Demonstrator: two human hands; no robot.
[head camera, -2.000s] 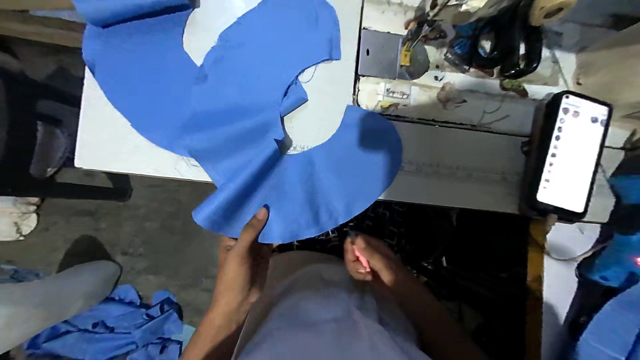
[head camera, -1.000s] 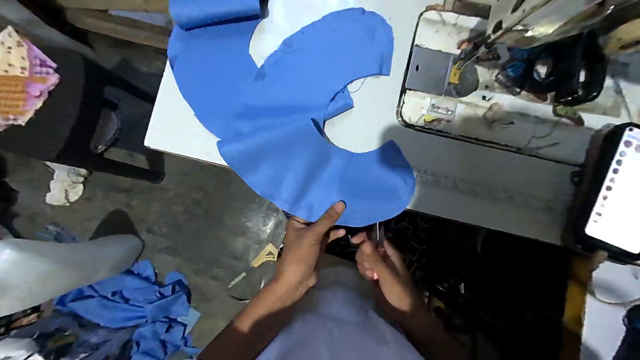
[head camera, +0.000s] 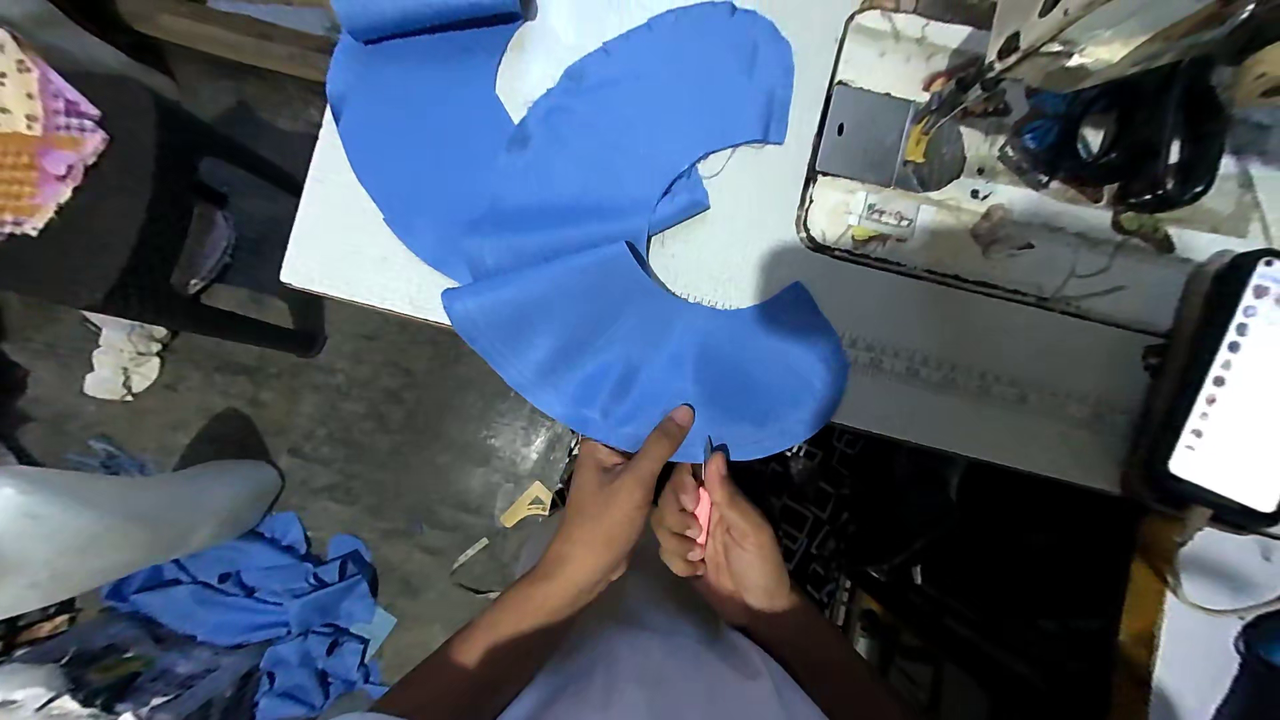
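A curved piece of blue fabric (head camera: 640, 350) lies over the front edge of the white sewing table (head camera: 1000, 400), with more blue fabric (head camera: 600, 130) behind it. My left hand (head camera: 620, 490) pinches the front edge of the curved piece, thumb on top and fingers hidden beneath. Just to its right, my right hand (head camera: 725, 530) is closed on a small tool with a pink handle (head camera: 703, 515), probably a thread snipper. Its thin metal tip is at the fabric's outer edge.
At the upper right is a sewing machine (head camera: 880, 130) set into the table. A phone (head camera: 1225, 400) with a lit screen stands at the right edge. A black stool (head camera: 120, 200) is at the left; crumpled blue fabric (head camera: 260, 590) lies on the floor, lower left.
My right hand has come up to the fabric's edge with the pink-handled tool, beside my left hand. The curved fabric has shifted and lies flatter. The view has swung left.
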